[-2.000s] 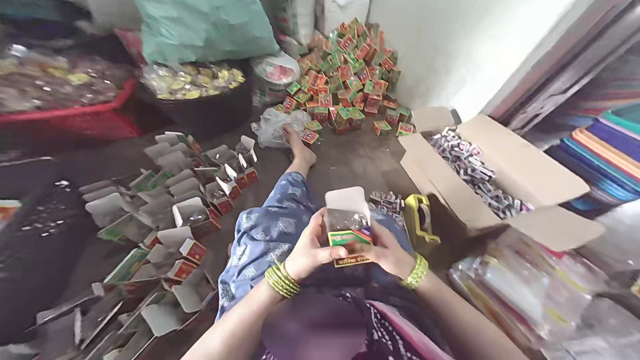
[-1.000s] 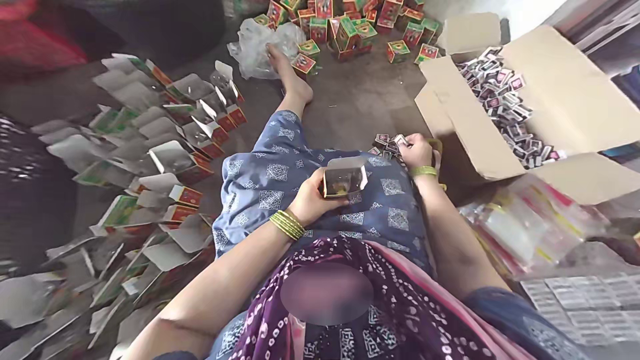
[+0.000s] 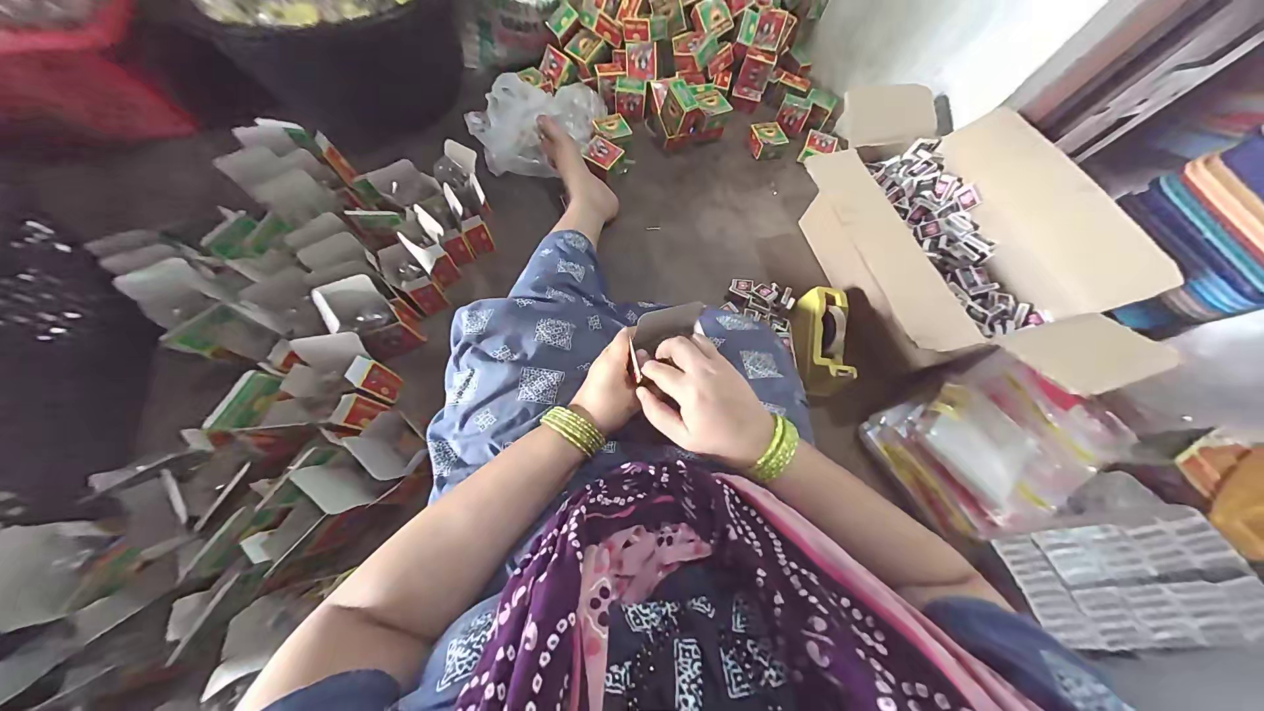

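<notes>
My left hand (image 3: 609, 387) grips the side of a small cardboard box (image 3: 668, 324) over my lap, its grey flap standing up. Over the box's opening lies my right hand (image 3: 696, 390), fingers bent; whether they pinch something inside is hidden. Just beyond my right knee is a little pile of small printed packets (image 3: 758, 296) on the floor. Beside it stands a yellow tape dispenser (image 3: 825, 338).
Many open-flapped small boxes (image 3: 296, 267) cover the floor at left. Closed red-green boxes (image 3: 681, 104) are heaped ahead, near a plastic bag (image 3: 513, 123). A large open carton (image 3: 889, 267) with packets, plastic pouches (image 3: 987, 444) and stacked white packs (image 3: 1126, 573) are at right.
My right hand was at the packet pile by the yellow dispenser a second ago and is now at the box's opening. My left hand still holds the box. Earlier, both hands held it.
</notes>
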